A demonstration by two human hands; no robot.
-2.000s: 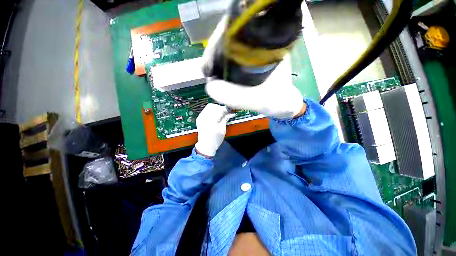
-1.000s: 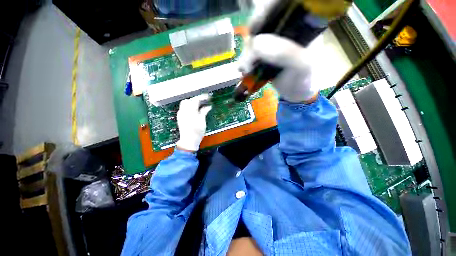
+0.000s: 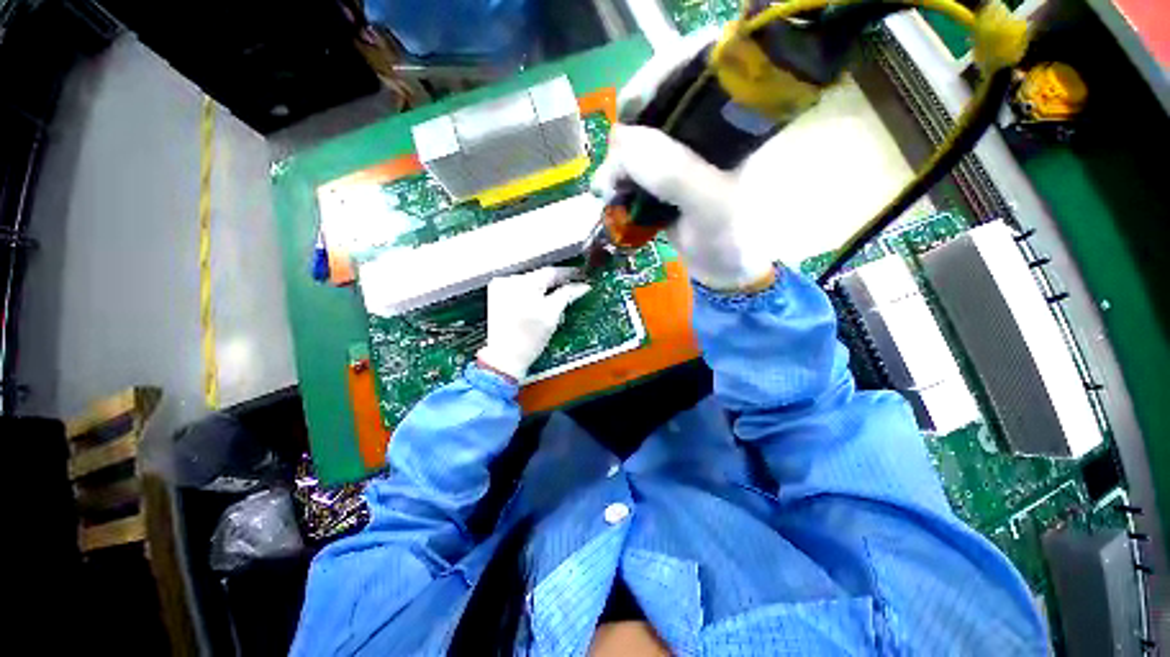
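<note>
My right hand (image 3: 693,205), in a white glove, grips the powered screwdriver (image 3: 738,96), whose orange nose and tip point down at the circuit board (image 3: 436,347). My left hand (image 3: 524,315), also gloved, has its fingertips at the driver tip, beside the long pale heatsink (image 3: 475,257). The fingers seem to pinch a small dark part, too small to tell clearly. The board lies in the orange-brown fixture (image 3: 665,315). The finned heatsink (image 3: 503,139) with a yellow strip (image 3: 533,184) stands toward the far edge.
Another board with heatsinks (image 3: 1014,340) lies on the right by the metal rail. The driver cable (image 3: 917,180) loops down at the right. Shiny metal hardware (image 3: 327,501) and a clear plastic bag (image 3: 257,529) are low left. A blue item (image 3: 321,264) is at the fixture's left edge.
The driver has come down, its tip now meeting my left fingertips near the long heatsink's right end. My left hand has moved right since one second ago.
</note>
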